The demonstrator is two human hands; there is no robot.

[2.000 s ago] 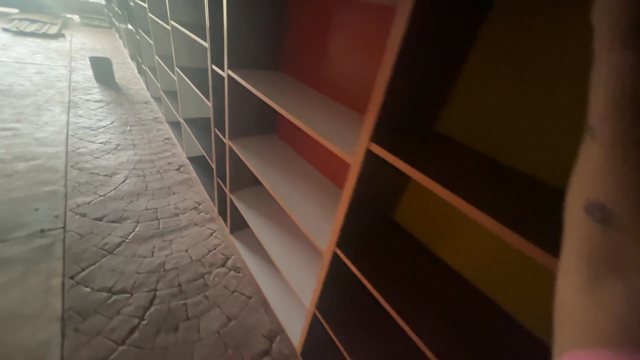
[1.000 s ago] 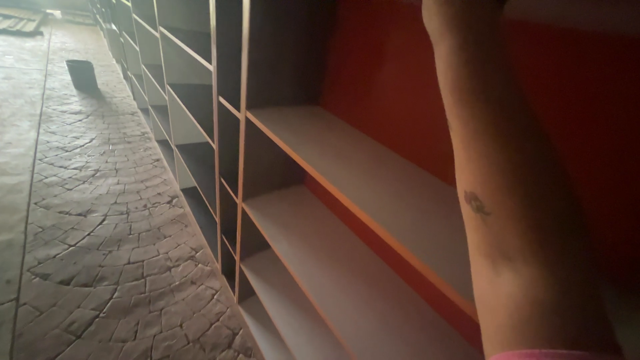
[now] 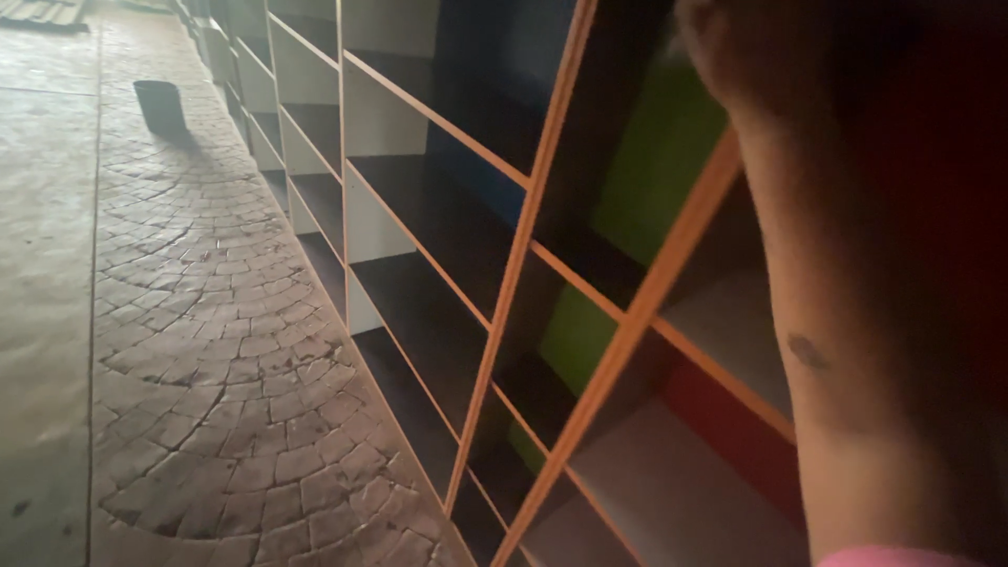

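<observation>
My right forearm rises along the right side of the head view, with a pink sleeve edge at the bottom. My right hand [image 3: 713,47] is at the top, blurred, dark and partly cut off, in front of the shelving; whether it touches or holds anything cannot be told. Nearest to it is a shelving unit with orange-edged boards [image 3: 654,291]. A green back panel [image 3: 657,150] shows just left of the hand, and a red back panel [image 3: 732,429] lies below, beside the forearm. My left hand is out of view.
More dark and white shelf compartments [image 3: 417,213] run away to the upper left. A dark bucket-like container [image 3: 160,110] stands on the stone-patterned floor [image 3: 236,409]. Slatted boards [image 3: 43,14] lie at the far upper left. A smoother pale floor strip [image 3: 43,260] borders the patterned paving.
The view has moved along the shelving, and the green-backed compartments now show. The right hand, outside the frame two seconds ago, now shows at the top.
</observation>
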